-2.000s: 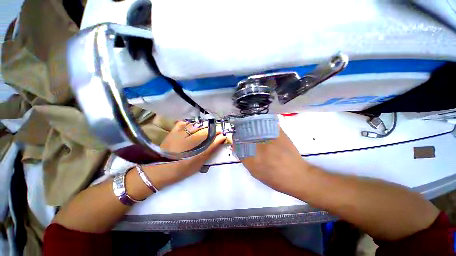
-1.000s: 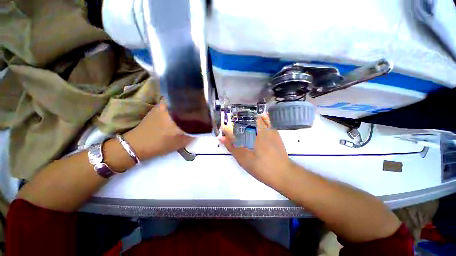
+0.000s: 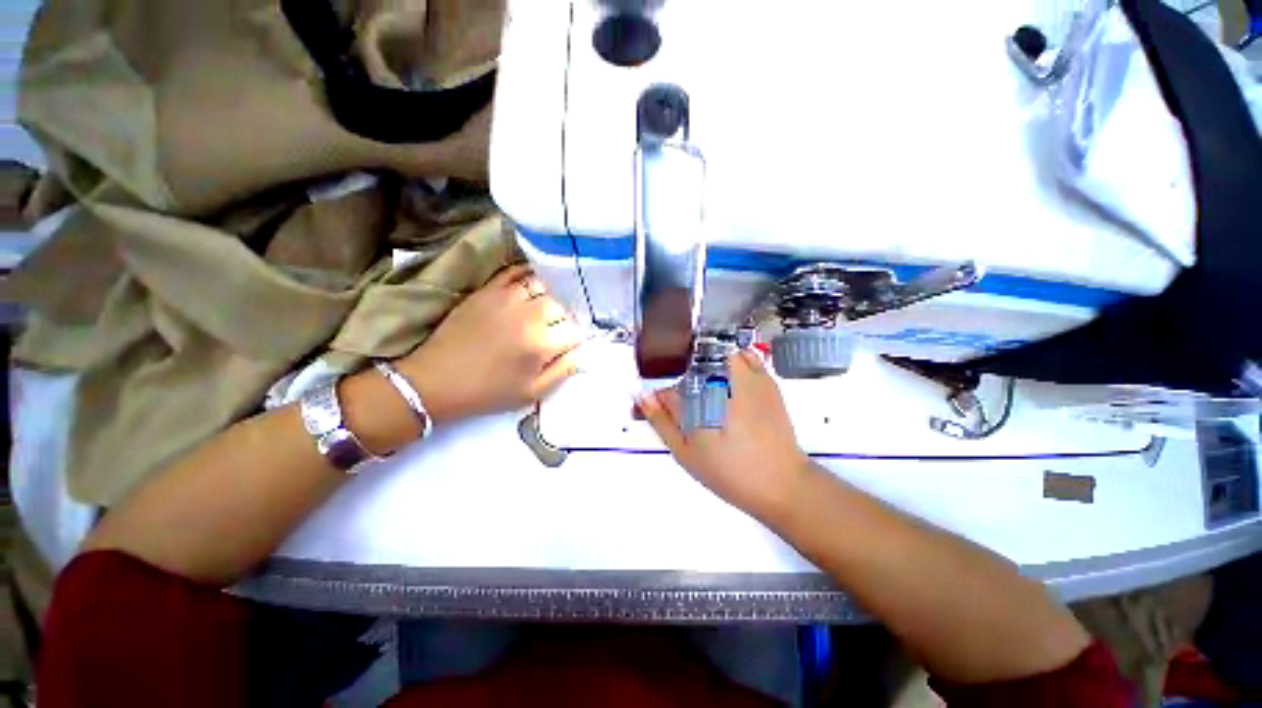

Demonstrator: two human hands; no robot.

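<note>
A khaki fabric heap (image 3: 208,297) lies at the left of the white sewing machine head (image 3: 858,152). My left hand (image 3: 496,343) is at the heap's right edge, fingers bent near the needle area; whether they grip cloth is unclear. My right hand (image 3: 741,436) is right of the needle area, beside and partly behind a grey-blue block (image 3: 706,394); what its fingertips hold cannot be told. The shiny take-up guard (image 3: 669,256) hides part of the needle area.
A ribbed tension dial (image 3: 812,351) is on the head's front. A black cloth band (image 3: 1204,208) drapes over the machine arm. A cable end (image 3: 962,415) and a brown patch (image 3: 1068,486) are at right. A measuring tape (image 3: 554,598) runs along the table's front edge.
The view has shifted, showing more of the machine head and the black band in the heap. My left hand went left from the needle area, then back closer to it. My right hand stays by the block.
</note>
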